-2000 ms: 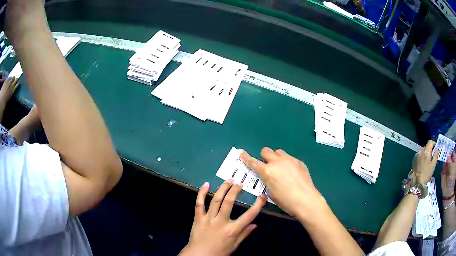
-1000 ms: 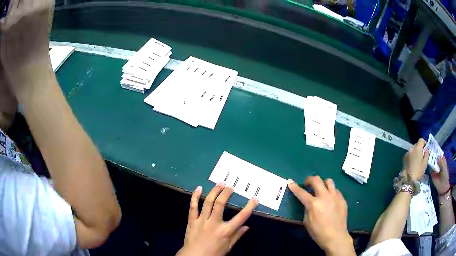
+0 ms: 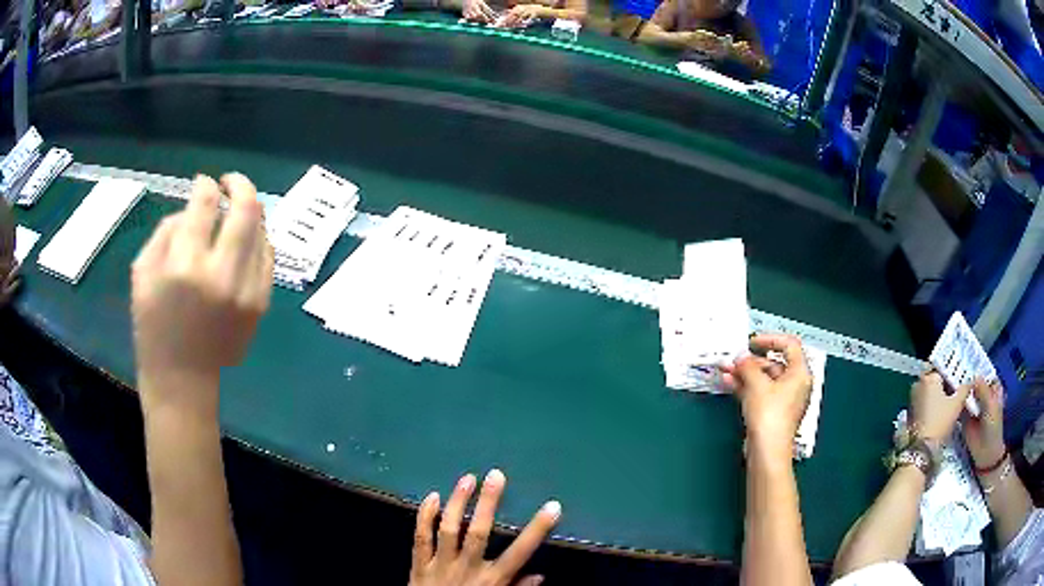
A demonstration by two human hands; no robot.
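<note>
My right hand [image 3: 774, 383] pinches the lower edge of a white folded leaflet [image 3: 714, 280] over the left of two narrow stacks at the right of the bench. The folded leaflet stack [image 3: 694, 372] shows under it. The other narrow stack [image 3: 814, 401] is partly hidden behind my right hand. My left hand [image 3: 479, 536] is at the bench's front edge, fingers spread, holding nothing, cut off by the bottom of the picture. The wide pile of printed sheets [image 3: 418, 286] lies left of centre by the tape strip [image 3: 572, 272].
A neighbour's raised hand [image 3: 206, 275] covers part of a narrow folded stack [image 3: 311, 218] at left. A long plain white pile [image 3: 92, 229] lies farther left. At right, another person's hands [image 3: 956, 401] hold a printed strip. People sit across the dark belt [image 3: 515, 160].
My right hand has moved right and away with the leaflet, from the front edge to the stack. My left hand has let go and sits lower. The neighbour's arm has changed position. The view has tilted up.
</note>
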